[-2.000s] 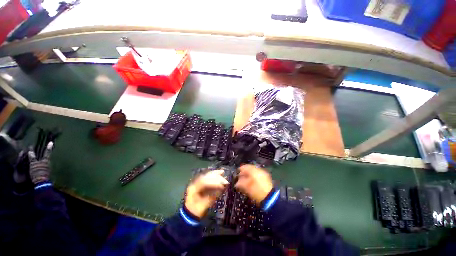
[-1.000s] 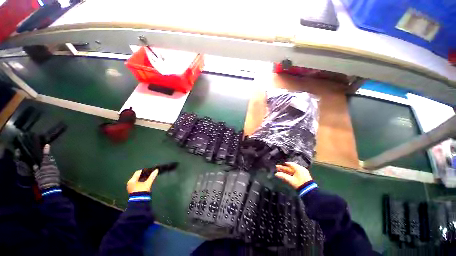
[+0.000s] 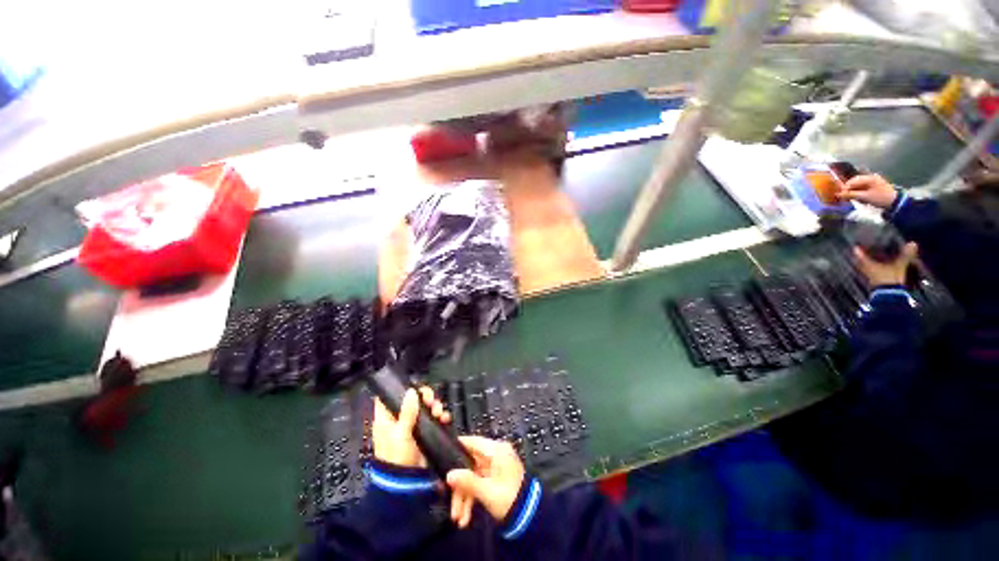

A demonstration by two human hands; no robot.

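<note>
My left hand (image 3: pixel 403 427) and my right hand (image 3: pixel 489 478) both hold one black remote control (image 3: pixel 429 431), tilted, with its plain back up. The left hand grips near its upper end, the right hand its lower end. Side-by-side rows of black remotes with small pale buttons lie under and around my hands (image 3: pixel 526 414). Another row (image 3: pixel 301 342) lies behind them to the left. The open clear plastic bag (image 3: pixel 460 236) lies behind my hands, with loose black covers (image 3: pixel 433 327) at its mouth. Whether a cover is on the held remote cannot be told.
The red parts bin (image 3: pixel 170 225) stands on a white sheet at the back left. A blurred dark red object (image 3: pixel 110 403) lies at left. Cardboard (image 3: pixel 548 236) lies under the bag. A slanted metal post (image 3: pixel 668 164) rises behind the bench. More remotes (image 3: pixel 750 321) lie right, beside another worker's hands (image 3: pixel 883 263).
The view has swung to the right, bringing another worker into sight. My left hand has brought a remote from the left to the middle, and my right hand has left the bag and now grips it too.
</note>
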